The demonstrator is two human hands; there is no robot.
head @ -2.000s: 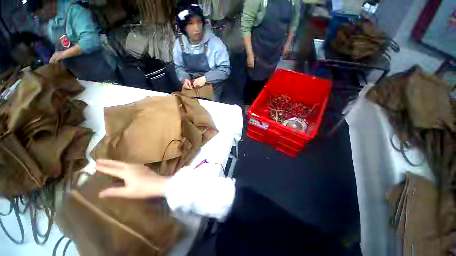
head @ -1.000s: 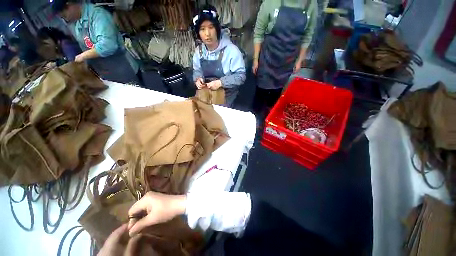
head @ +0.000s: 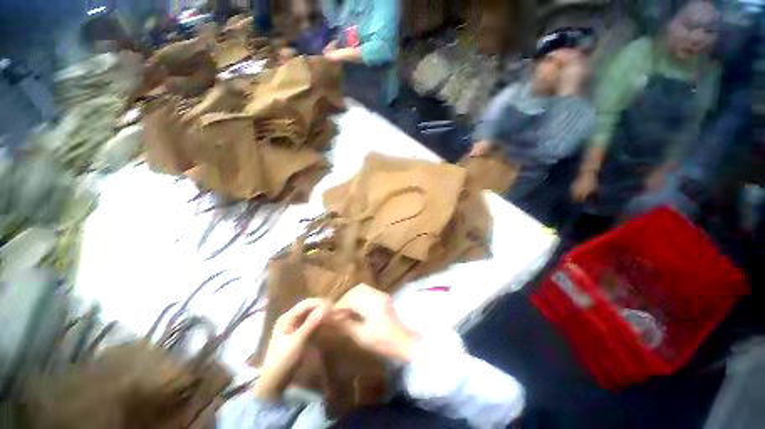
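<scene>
A brown bag body is held up at the table's near edge, its top edge between my hands. My left hand pinches the bag at the left, fingertips together. My right hand grips the bag's edge close beside it, its fingers curled. The two hands nearly touch. The frame is blurred, so what exactly lies between the fingertips cannot be told. More brown bags with thin looped straps lie just beyond my hands.
The white table bears a brown bag pile at its far left and another brown heap at near left. Grey-green pieces are heaped at left. A small pink-red tool lies near the right edge. A red crate stands right. Several people stand or sit beyond.
The view has swung left, so the table and crate appear further right. My right hand, open two seconds ago, now grips the bag with my left hand, which has come fully into view.
</scene>
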